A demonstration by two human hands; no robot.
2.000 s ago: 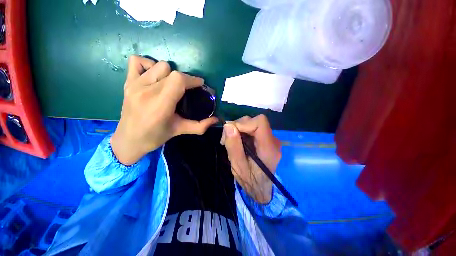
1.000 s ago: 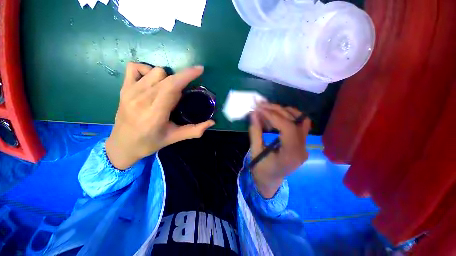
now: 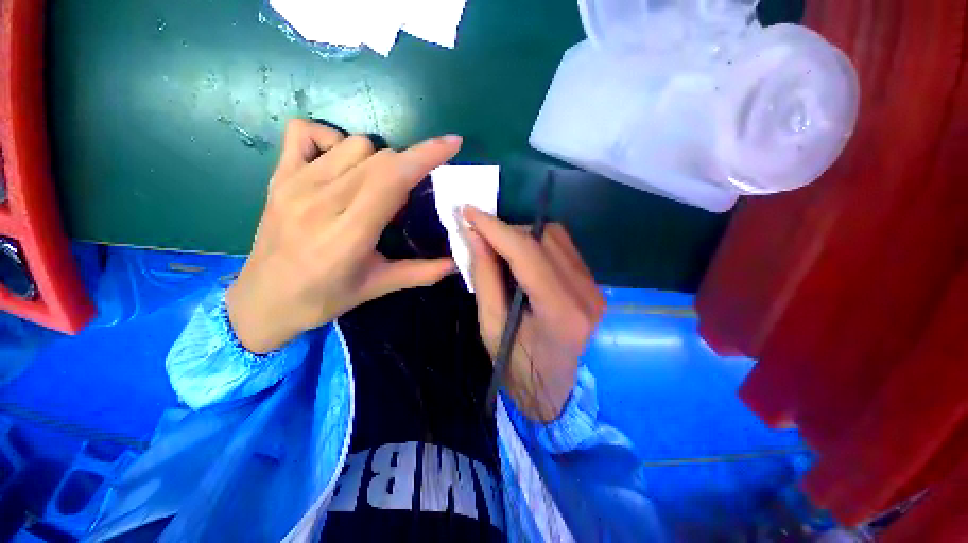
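Note:
My left hand [image 3: 324,228] holds a round dark lens [image 3: 421,225] near the table's front edge, its index finger and thumb spread around it. My right hand [image 3: 541,308] pinches a white wipe [image 3: 478,191] between thumb and index finger. The wipe lies at the lens's right side and covers part of it; whether it touches the glass I cannot tell. A thin black stick [image 3: 514,327] also rests across my right hand, between its fingers, one end pointing up to the table and the other down to my shirt.
A translucent bottle [image 3: 626,122] with its round lid [image 3: 791,111] open stands at the back right. White wipes [image 3: 350,19] lie at the far edge of view. A red foam tray [image 3: 48,212] with lenses is at the left; a tall red tray stack [image 3: 849,286] is at the right.
The wipe lay on the table right of the lens. My right hand picked it up and brought it left to the lens. The stick, held like a pen before, now lies across that hand.

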